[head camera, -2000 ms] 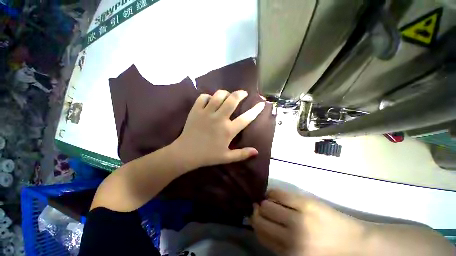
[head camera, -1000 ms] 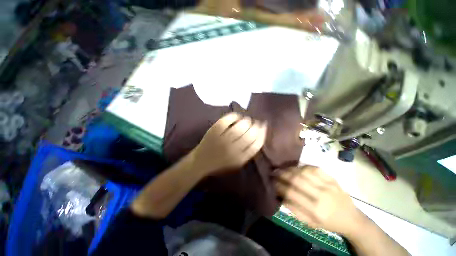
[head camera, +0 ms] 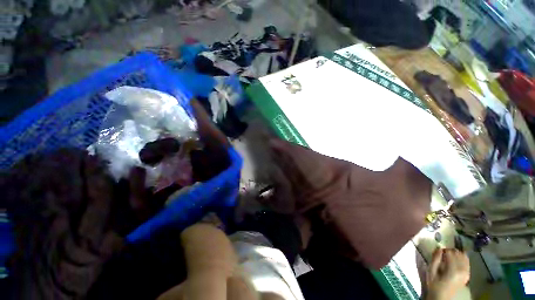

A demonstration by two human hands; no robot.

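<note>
The dark brown cloth piece [head camera: 375,205] lies over the white table's front edge. Its right end reaches the needle area [head camera: 435,218] of the sewing machine [head camera: 498,217], and its left part hangs toward the lap. My right hand [head camera: 449,272] is on the machine bed below the needle, fingers curled; a small dark thing shows at the fingertips, and its grip is unclear. My left forearm reaches to the blue basket's near rim. My left hand [head camera: 183,192] is mostly hidden at that rim, blurred, so its grip cannot be told.
The blue basket [head camera: 170,220] at the left holds a crinkled clear bag [head camera: 138,126] and crumpled dark brown cloth [head camera: 64,217]. Cloth scraps [head camera: 267,58] litter the floor behind. A wooden surface [head camera: 437,88] with cloth bits lies beyond the white table [head camera: 352,120].
The view has swung left toward the basket. My left hand has let go of the cloth and moved to the basket. My right hand has left the cloth for the machine bed.
</note>
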